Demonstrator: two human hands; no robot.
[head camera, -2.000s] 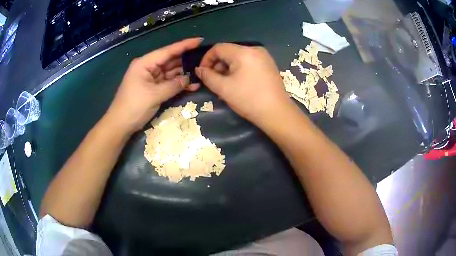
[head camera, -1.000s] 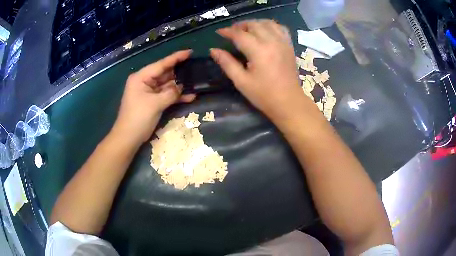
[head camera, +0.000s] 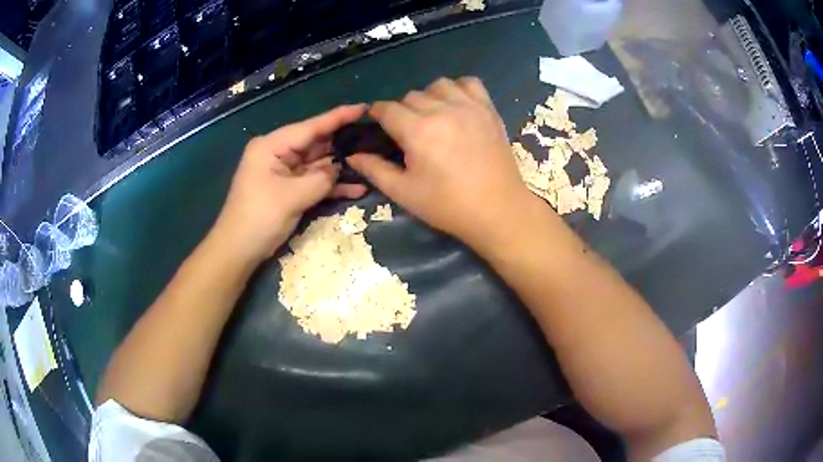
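A black plastic housing (head camera: 365, 140) is held between my two bare hands above the mat. My left hand (head camera: 280, 180) grips its left side with fingers and thumb. My right hand (head camera: 447, 149) closes over its right part with thumb and fingers and hides much of it. A rounded heap of small pale pieces (head camera: 338, 284) lies on the dark green mat (head camera: 433, 361) just below my hands. A looser pale scatter (head camera: 564, 167) lies to the right of my right hand.
A large black blister tray (head camera: 180, 72) stands beyond the mat's edge. A white folded wipe (head camera: 577, 79) lies above the scatter, beside a whitish bottle (head camera: 579, 23). Clear plastic cups (head camera: 77, 221) stand at the left edge, with a yellowish note (head camera: 34, 347) below them.
My right hand was lifted off the housing's right side one second ago, which left more of it showing. Now it has come down and left, and its fingers close on the housing again.
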